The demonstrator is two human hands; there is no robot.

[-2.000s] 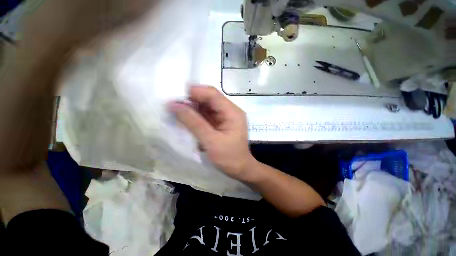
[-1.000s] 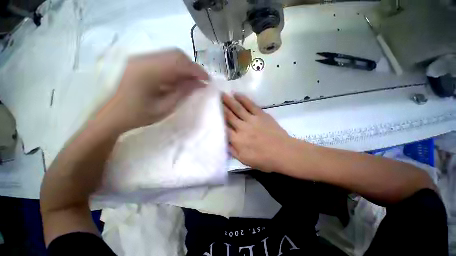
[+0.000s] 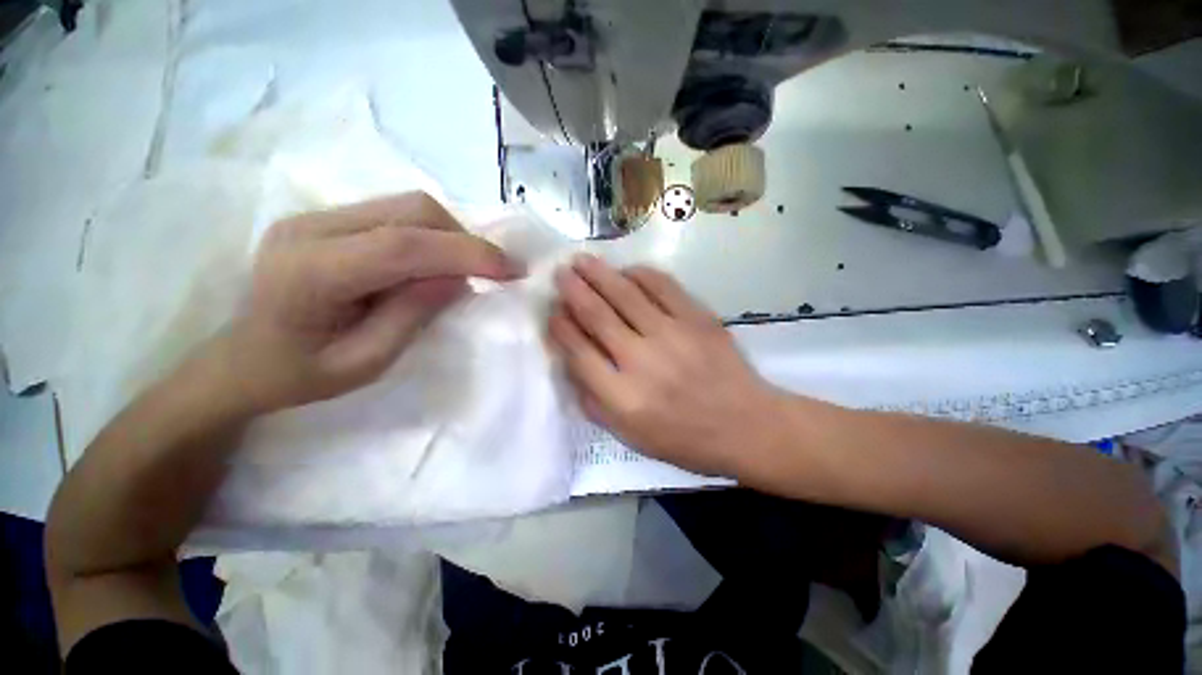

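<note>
A white fabric panel (image 3: 448, 422) lies on the machine table, its upper edge close to the presser foot (image 3: 604, 185). My left hand (image 3: 376, 284) pinches the fabric edge between thumb and fingertips, left of and below the foot. My right hand (image 3: 653, 356) lies flat with its fingertips on the fabric's right edge, just below the foot. More white and cream fabric (image 3: 185, 237) spreads out left of my left hand. The needle tip is too small to make out.
The machine head (image 3: 580, 53) hangs above the foot, with a ribbed beige knob (image 3: 728, 178) at its right. Black thread snips (image 3: 920, 216) and a white-handled pointed tool (image 3: 1036, 205) lie to the right. A cream bundle (image 3: 330, 613) hangs at my lap.
My left hand has come down slightly with the fabric edge, and the panel lies flatter. My right hand stays beside the foot. The view has shifted a little.
</note>
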